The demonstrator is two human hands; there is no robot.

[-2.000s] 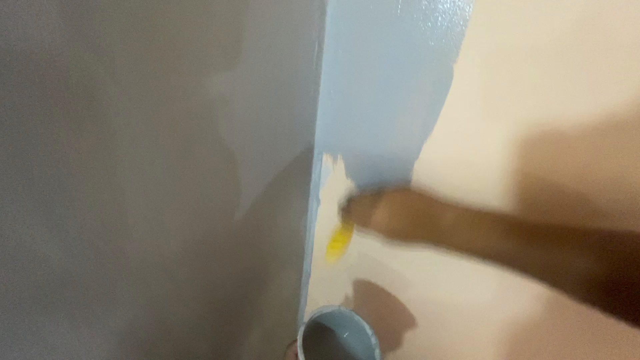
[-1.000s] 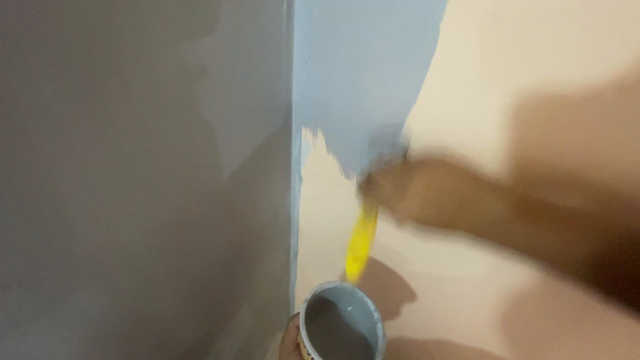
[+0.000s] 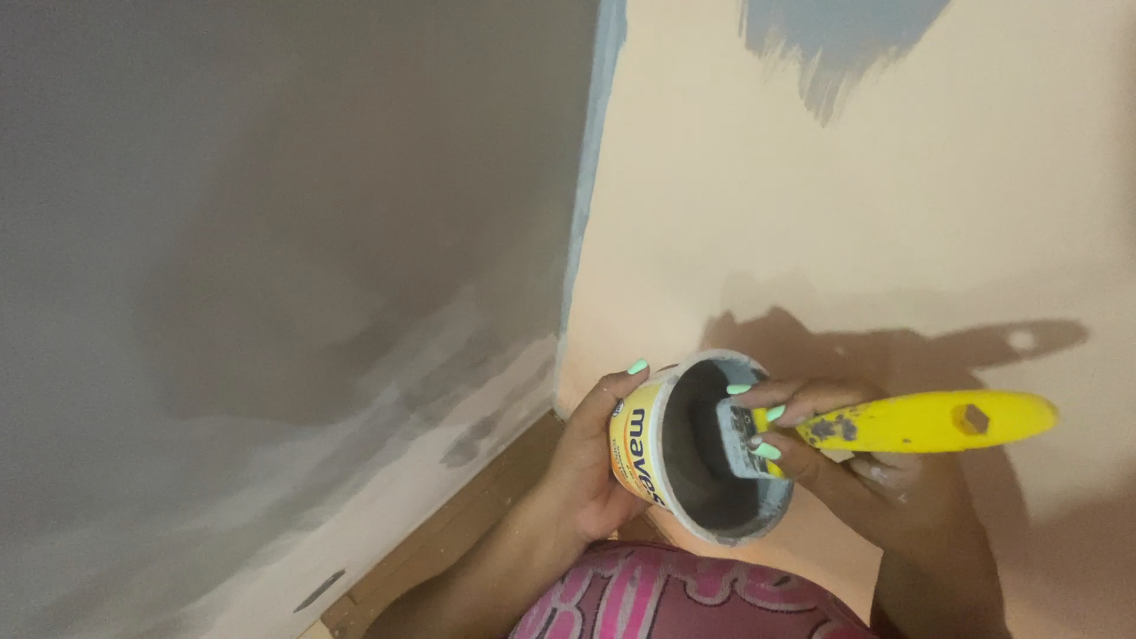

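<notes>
My left hand [image 3: 596, 461] grips a round white-and-yellow tub [image 3: 641, 448] from its left side and tilts it, so its open mouth shows grey paint smeared inside. In my right hand [image 3: 852, 453] is a paintbrush with a yellow handle [image 3: 932, 422] that points right. The brush's paint-coated metal ferrule [image 3: 744, 437] lies inside the tub's mouth; its bristles are hidden or cannot be made out. Above the hands, a blue-grey painted patch [image 3: 834, 44] ends in ragged strokes on the cream wall [image 3: 754, 195].
A grey-painted wall [image 3: 311, 222] rises on the left, patchy near its bottom. A blue-grey strip [image 3: 590, 160] runs down the corner. Brown flooring [image 3: 453, 506] shows below, beside a pink printed garment [image 3: 683, 595]. Shadows of hands and brush fall on the cream wall.
My right hand has brought the brush down from the wall's painted edge into the tub. The view has shifted downward, showing more of my left hand and the floor.
</notes>
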